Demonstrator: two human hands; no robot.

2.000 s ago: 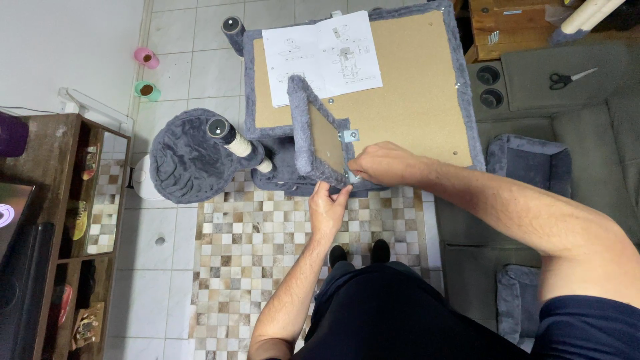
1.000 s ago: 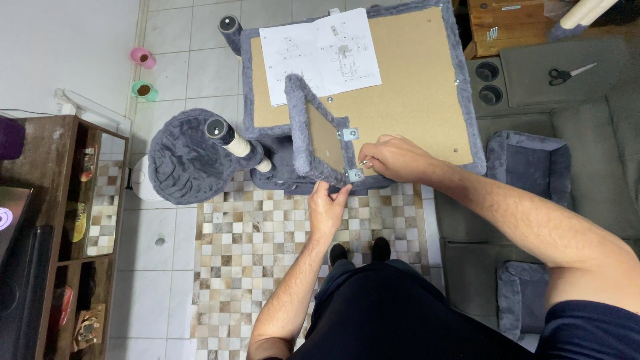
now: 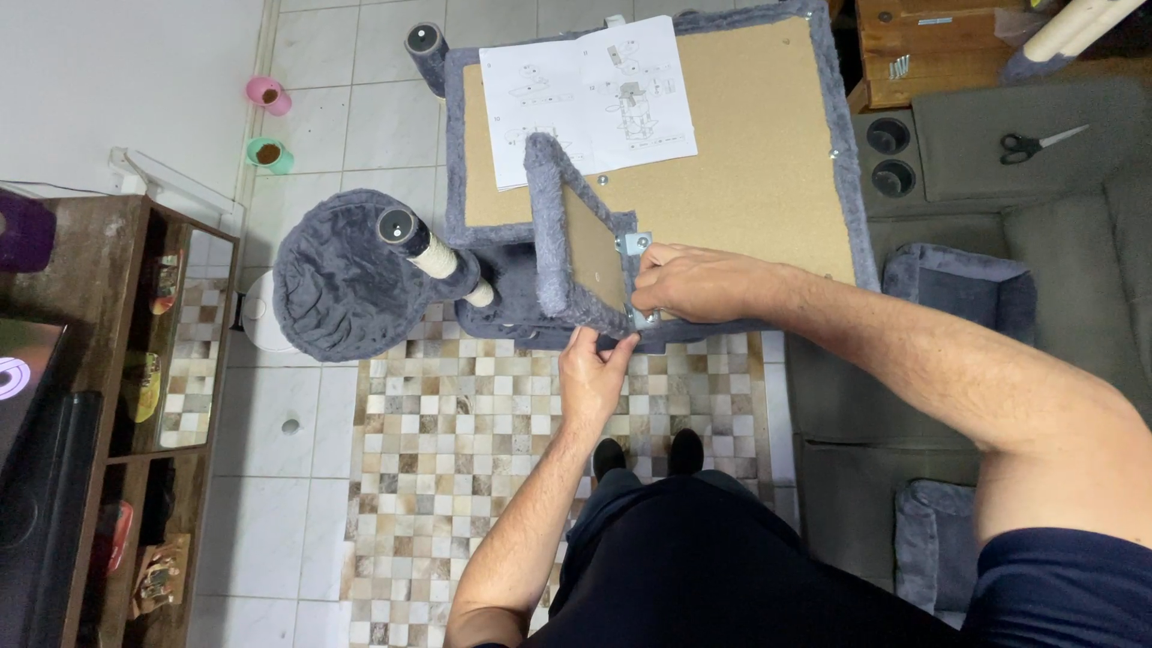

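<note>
A small plush-edged panel (image 3: 594, 256) stands upright on a large board (image 3: 747, 135) with a grey plush border. Metal angle brackets (image 3: 638, 243) join the two at the panel's right side. My left hand (image 3: 594, 367) pinches the panel's near lower corner between thumb and fingers. Over the brackets, my right hand (image 3: 688, 281) has its fingers curled together; whether a small part or tool is inside them is hidden. A printed instruction sheet (image 3: 589, 99) lies on the board behind the panel. Left of it are a round plush basket (image 3: 346, 279) and a sisal-wrapped post (image 3: 432, 256).
A wooden shelf unit (image 3: 126, 342) stands at the left. Pink (image 3: 270, 95) and green (image 3: 270, 155) cups are on the tiled floor. On the grey sofa (image 3: 1017, 207) at the right lie scissors (image 3: 1039, 144) and plush trays (image 3: 963, 279). Several screws (image 3: 898, 67) rest on a wooden surface.
My right hand was at the near bracket, moved a little away from it to the right, and is now back against the brackets. My left hand has stayed at the panel's corner.
</note>
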